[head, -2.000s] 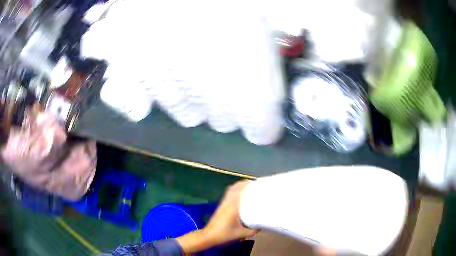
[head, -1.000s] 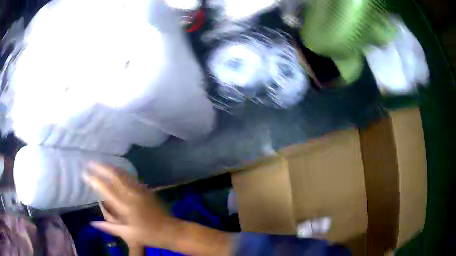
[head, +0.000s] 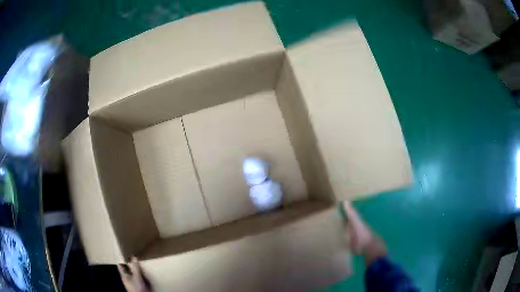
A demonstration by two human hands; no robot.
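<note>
A large brown carton (head: 228, 128) stands open in the middle of the view, its flaps spread outward. Two small white round pieces (head: 265, 194) lie close together on its bottom, blurred, right of the middle; the rest of the bottom is bare cardboard. My left hand (head: 134, 277) holds the carton at its near left corner, cut off by the lower edge of the picture. My right hand (head: 360, 232) is at the near right corner, holding the carton's side; its fingers are partly hidden behind cardboard.
Green floor (head: 439, 148) surrounds the carton behind and to the right. A smaller box with white bagged items (head: 23, 97) is at the left. The bench edge, a bit of green fan and coiled white cord (head: 14, 256) show at the far left. Other cartons (head: 464, 25) stand at the upper right.
The view has swung right from the bench to the carton. The white stack held two seconds ago is out of view. Both hands are now at the carton's near corners.
</note>
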